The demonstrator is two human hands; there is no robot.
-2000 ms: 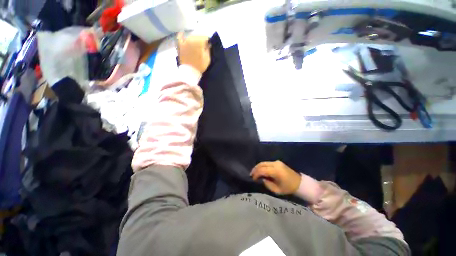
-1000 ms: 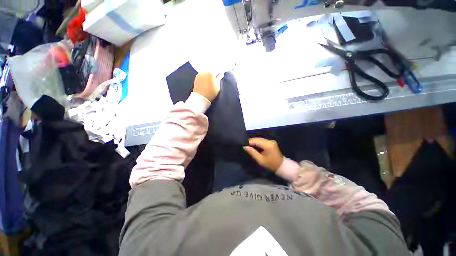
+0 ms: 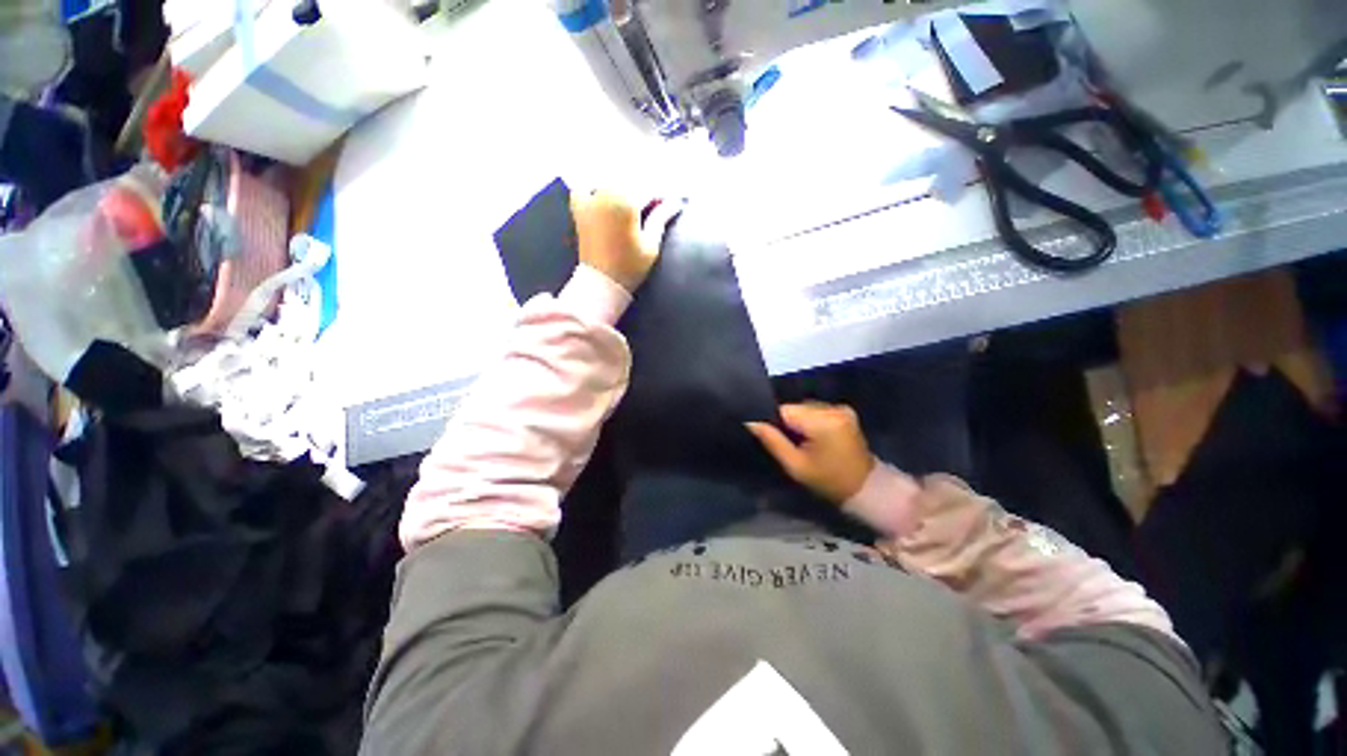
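Note:
A black fabric panel (image 3: 691, 332) lies over the table's front edge and hangs toward my lap. My left hand (image 3: 618, 236) is on its far end, thumb and fingers closed on it; a dark pointed end (image 3: 536, 244) sticks out left of that hand. My right hand (image 3: 821, 448) pinches the panel's right edge just below the table edge. The presser foot and needle area (image 3: 672, 121) of the sewing machine is just beyond my left hand, and the cloth is short of it.
Black-handled shears (image 3: 1016, 170) lie on the right, beside a blue and red tool (image 3: 1182, 195) and a dark item with a white label (image 3: 999, 59). White strips (image 3: 244, 387) pile at the left table edge. A black garment heap (image 3: 222, 576) is below. A white box (image 3: 303, 74) stands back left.
The cloth moved from the table's left part to in front of the needle; my left hand came nearer, and a dark end now shows left of it. The view has shifted.

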